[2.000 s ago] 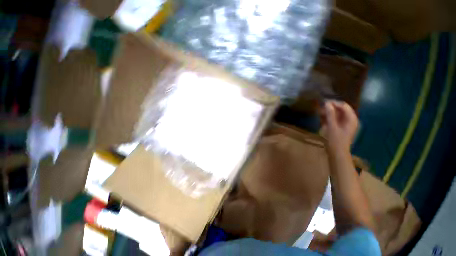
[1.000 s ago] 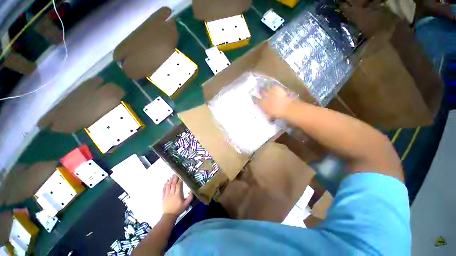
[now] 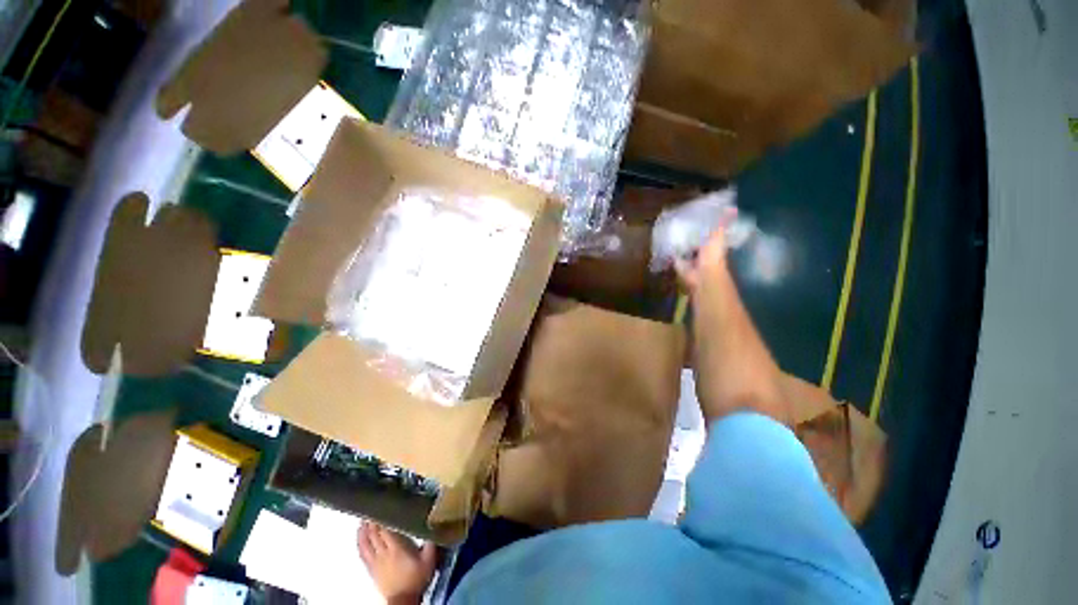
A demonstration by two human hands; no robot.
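My right hand (image 3: 707, 254) is stretched out over the floor beyond the cartons and holds a crumpled clear plastic bag (image 3: 690, 227). My left hand (image 3: 397, 563) rests on white insert cards (image 3: 325, 555) at the bottom, fingers spread; whether it grips them I cannot tell. Between my hands a brown large carton (image 3: 520, 310) stands open, with a white stack in crinkled clear plastic (image 3: 440, 278) inside. The small carton of batteries (image 3: 355, 479) is partly hidden under the large carton's flap.
Yellow retail boxes (image 3: 202, 490) with open brown lids line the green belt at left, with small white units (image 3: 255, 404) beside them. Shiny clear bubble wrap (image 3: 520, 89) lies behind the carton. Creased kraft paper (image 3: 591, 408) is nearer me. A red card (image 3: 177, 579) is at bottom left.
My right hand has moved from the white stack in the large carton out to the right, and now holds a clear plastic bag. My left hand stays on the white cards. The view has turned.
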